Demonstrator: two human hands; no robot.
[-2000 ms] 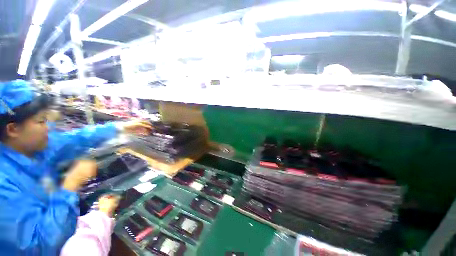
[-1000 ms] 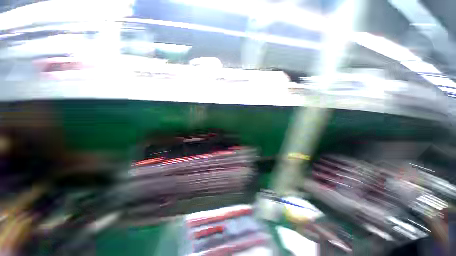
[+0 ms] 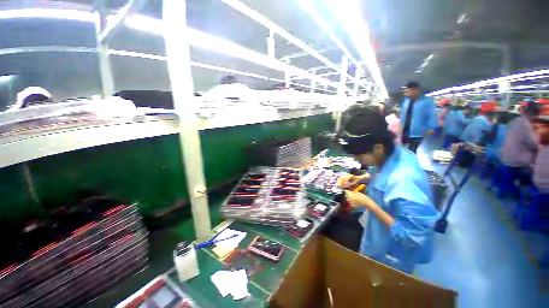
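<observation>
Neither of my hands is in view. A panel sheet with red borders [image 3: 158,295] lies at the bottom edge, partly cut off. A white dispenser bottle [image 3: 186,262] stands by the pale post. A crumpled white cloth [image 3: 231,283] lies right of the bottle. A black phone with a red edge [image 3: 265,248] lies singly on the green bench. A blue stick, perhaps a pen [image 3: 215,239], lies over a yellow and white paper slip [image 3: 229,241]. A tilted blister tray [image 3: 265,195] holds rows of red-black parts.
Stacked blister trays [image 3: 75,258] stand at the left. The post [image 3: 188,138] rises from the bench. An open brown cardboard box [image 3: 361,278] is at the bench's front edge. A worker in blue [image 3: 400,201] sits at the right; another person [image 3: 418,114] stands behind in the aisle.
The view has swung right. The neighbour at the left and the phones in the left trays have left the picture; the box, right-hand worker and aisle have come in.
</observation>
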